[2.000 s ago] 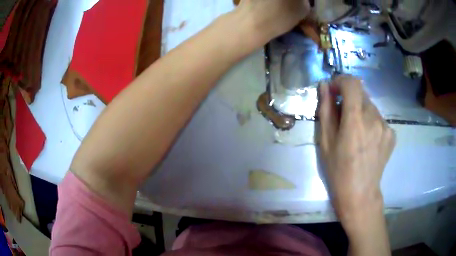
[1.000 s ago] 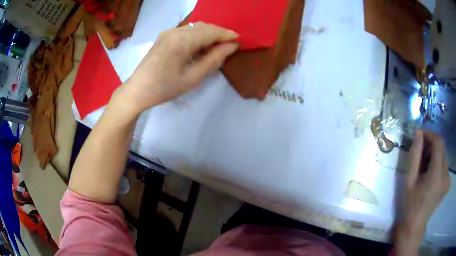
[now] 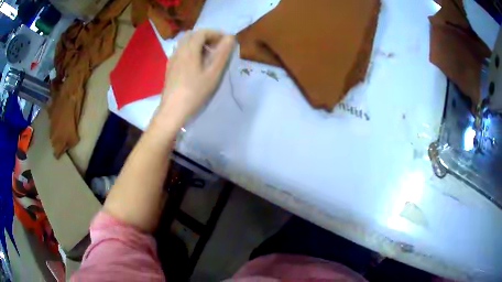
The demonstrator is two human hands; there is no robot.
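My left hand [image 3: 195, 69] is blurred, over the white table between the single red panel and the brown stack. Its fingers are curled but apart, and I see nothing held in them. The red panel [image 3: 137, 66] lies at the table's left edge, its right side beside my hand. The panel stack [image 3: 325, 44] shows a brown piece on top, with a folded flap at its left. My right hand is out of the picture.
The metal machine bed [image 3: 468, 160] is at the right, with a brown piece [image 3: 459, 49] behind it. Brown and red pieces [image 3: 173, 16] lie at the far upper left. Crumpled brown fabric [image 3: 71, 93] hangs left of the table [image 3: 308, 160].
The view has swung left. The red piece my left hand touched on the stack no longer shows there; brown is on top. My left hand is left of the stack. My right hand has left view.
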